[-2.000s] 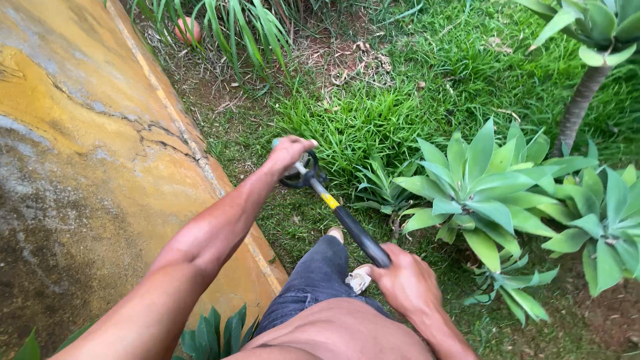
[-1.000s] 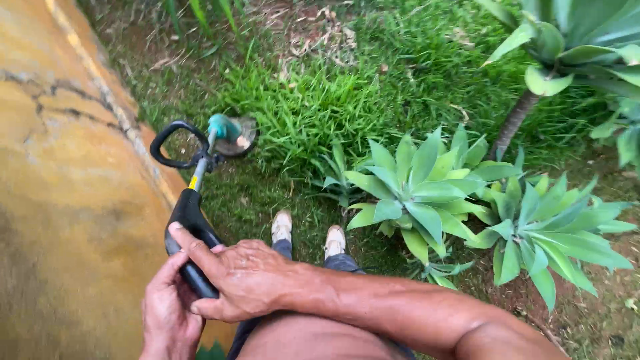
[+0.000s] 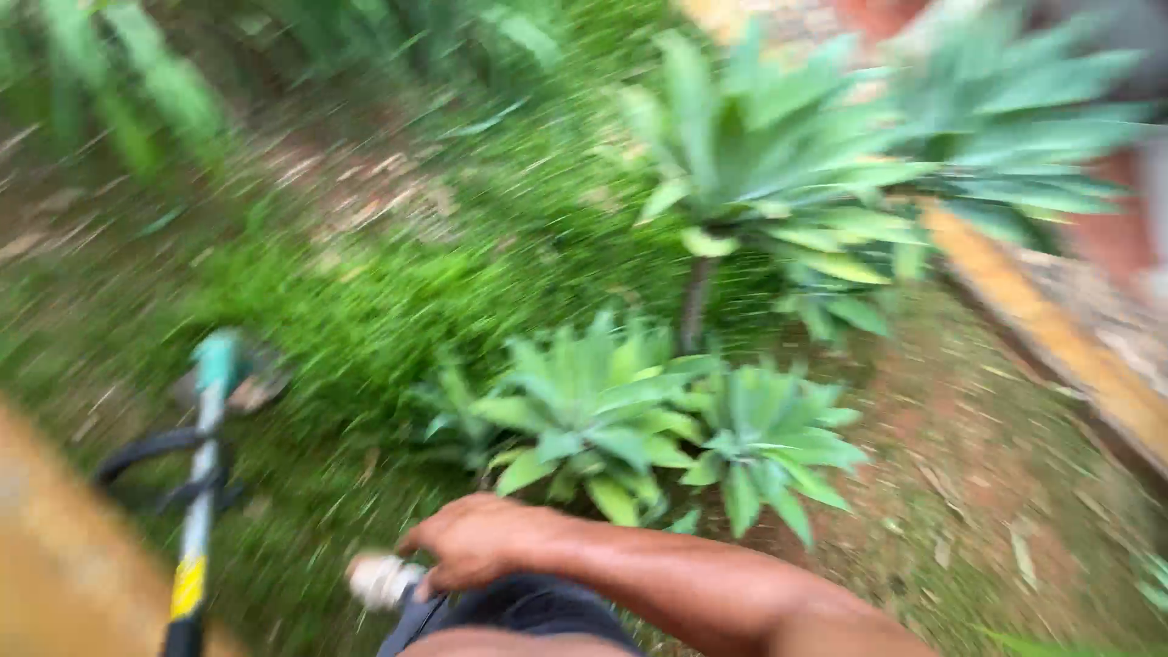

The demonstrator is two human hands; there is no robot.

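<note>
My right hand (image 3: pixel 474 540) hangs low in front of my body, over my leg and shoe (image 3: pixel 381 580), holding nothing, its fingers loosely curled. At the lower left a string trimmer (image 3: pixel 203 493) slants up from the frame's bottom edge, with a black grip, a yellow band, a grey shaft, a black loop handle (image 3: pixel 151 453) and a teal head (image 3: pixel 219 360) beside the tall grass. My left hand is out of view, as is the lower end of the trimmer. The picture is blurred by motion.
Agave-like plants (image 3: pixel 589 424) (image 3: pixel 744 447) grow just ahead of me, with a taller one (image 3: pixel 739 155) behind on a trunk. A yellow concrete edge (image 3: pixel 55 547) runs at the lower left, another yellow curb (image 3: pixel 1049 310) at the right. Long-leaved plants stand at the upper left.
My right hand has let go of the trimmer's black grip, which both hands touched one second ago. My left hand has left the view. The view has swung to the right.
</note>
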